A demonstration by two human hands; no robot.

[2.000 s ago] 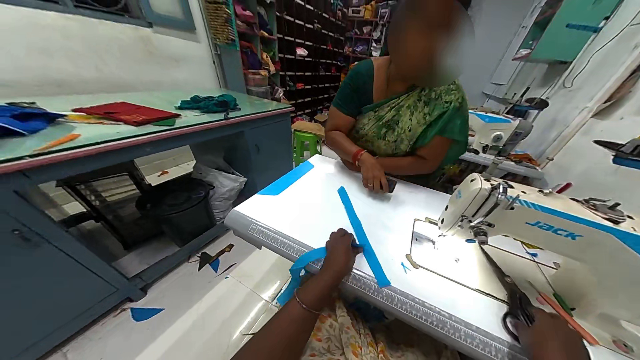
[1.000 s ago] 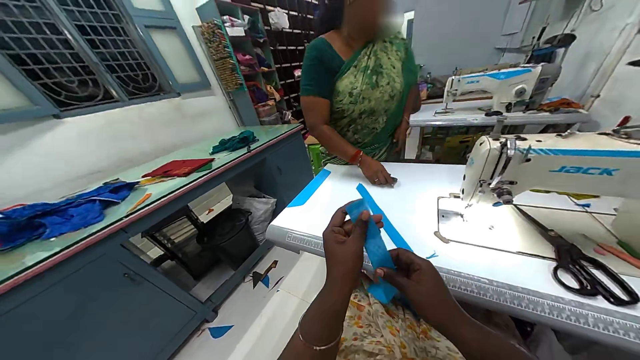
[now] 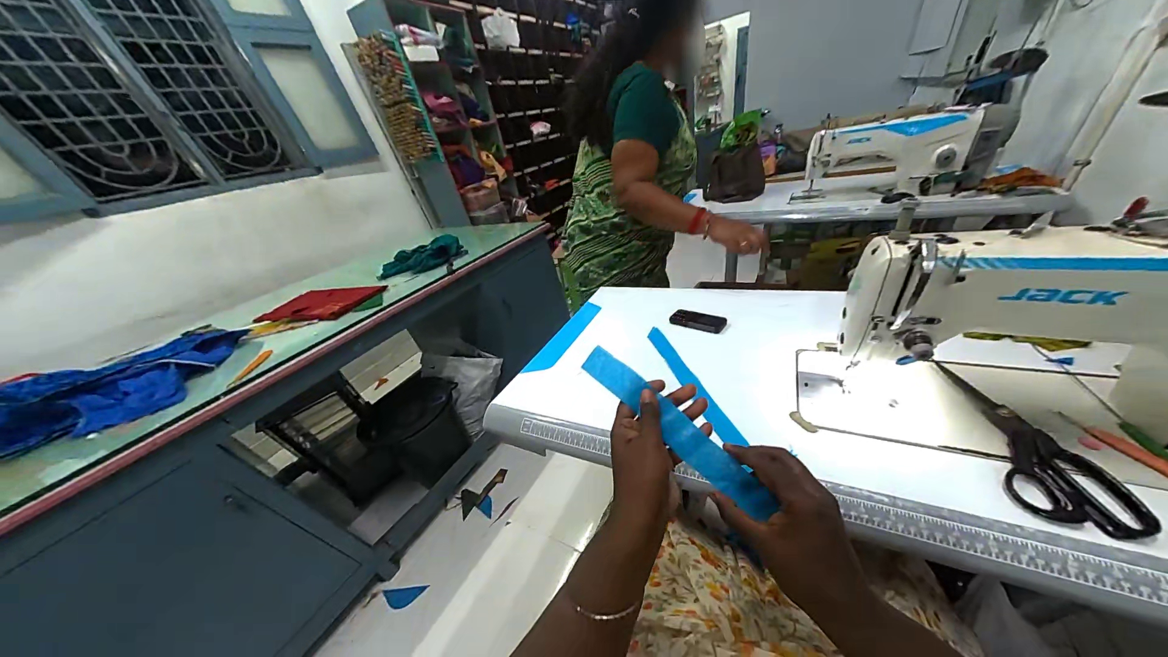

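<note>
My left hand (image 3: 650, 438) and my right hand (image 3: 785, 511) hold a blue fabric strip (image 3: 689, 436) stretched slantwise above the front edge of the sewing table. The left thumb presses on its middle part, and the right fingers pinch its lower end. A second, narrower blue strip (image 3: 680, 367) lies on the white table top (image 3: 766, 383) just behind my hands. To the right stands a Jack sewing machine (image 3: 1004, 292) with its lamp lit. Black-handled scissors (image 3: 1049, 465) rest in front of it, with their blades toward the needle area.
A black phone (image 3: 698, 320) lies at the table's back. A person (image 3: 639, 182) stands behind it, one arm held out. On the left, a glass-topped counter (image 3: 429, 283) bears blue, red and green cloth. A black bin (image 3: 415, 429) stands below. Fabric scraps (image 3: 406, 597) lie on the floor.
My right hand has left the scissors at the machine and now holds the strip with my left. The strip has been straightened out. The other person has stood up and turned away, leaving the phone on the table.
</note>
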